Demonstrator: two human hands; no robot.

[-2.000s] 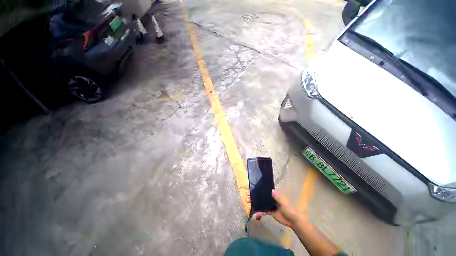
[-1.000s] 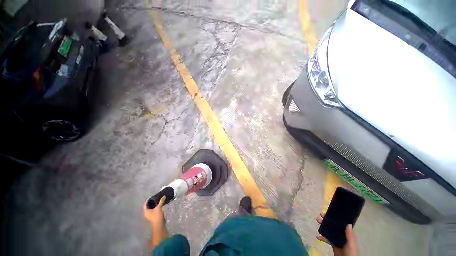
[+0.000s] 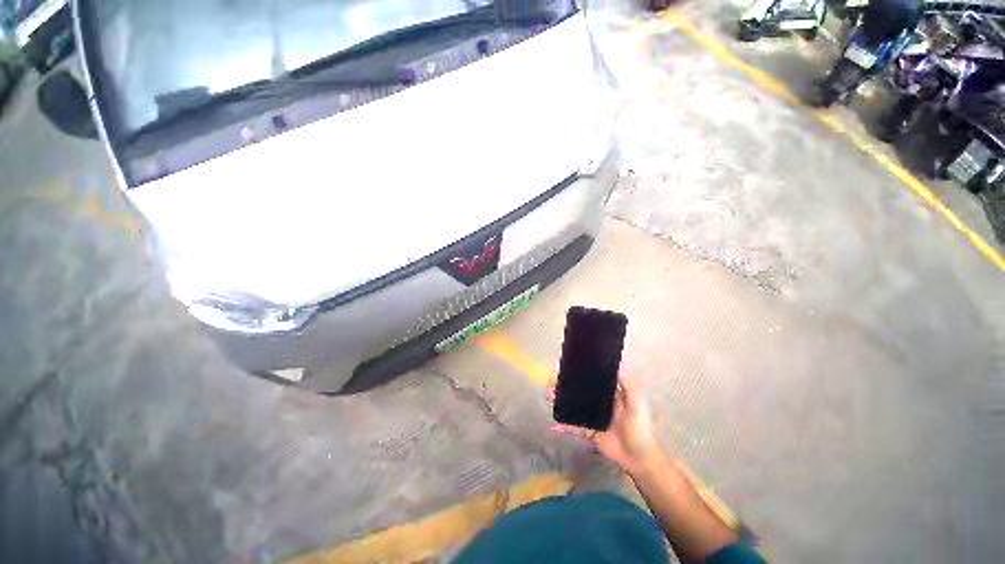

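A black smartphone (image 3: 590, 368) with a dark screen is held upright in my right hand (image 3: 626, 427), low and right of the picture's middle. My fingers wrap its lower edge and sides. The bare forearm comes from a green sleeve at the bottom edge. My left hand is not in the picture. The silver-white van (image 3: 386, 209) stands in front of me, its nose towards me, with a red winged badge (image 3: 475, 259) and a green number plate (image 3: 488, 317).
Concrete ground carries yellow lines, one along the right (image 3: 860, 143) and one near my body (image 3: 430, 529). Several parked motorbikes (image 3: 957, 94) stand at the upper right. The van's wing mirror (image 3: 66, 102) sticks out at the upper left.
My view has swung right, so the van has shifted left and the motorbikes show. The dark car and the red-white cone that my left hand held are out of view. The phone stays in my right hand.
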